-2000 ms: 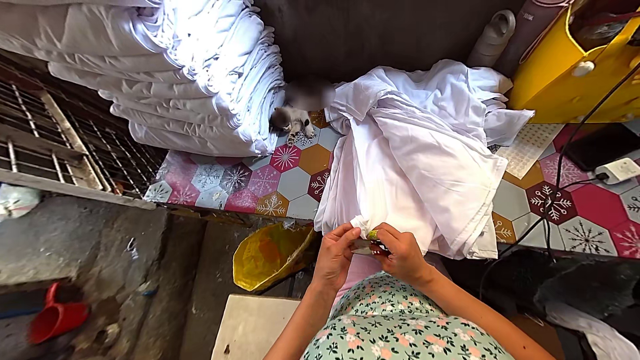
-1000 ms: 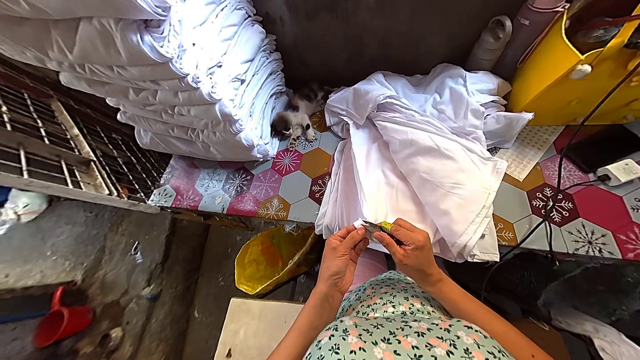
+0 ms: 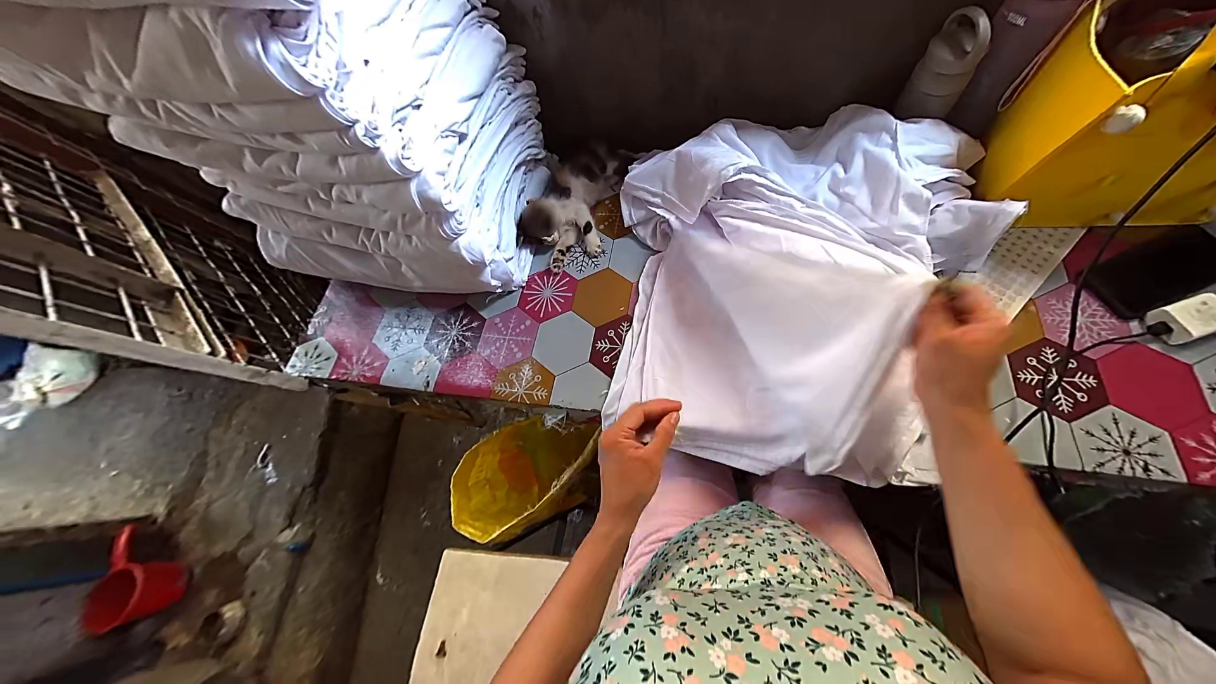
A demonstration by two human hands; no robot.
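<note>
White garments lie in a loose pile on the patterned table, their front edge hanging over my lap. At the pile's lower left corner, my left hand has its fingertips pinched together beside the cloth; whether it grips an edge is unclear. My right hand is blurred at the right side of the pile, against the cloth's edge. A small dark tool seems to show at its fingertips, too blurred to name. A tall stack of folded white cloth stands to the left.
A kitten lies between the stack and the pile. On the right are a yellow bag, a bottle, a black phone, a white charger and a cable. Below the table edge sit a yellow container and a red dipper.
My hands were together at the cloth's front edge, with a small thread snipper in the right. They have parted, the right moving up and right. The top cloth now spreads wider.
</note>
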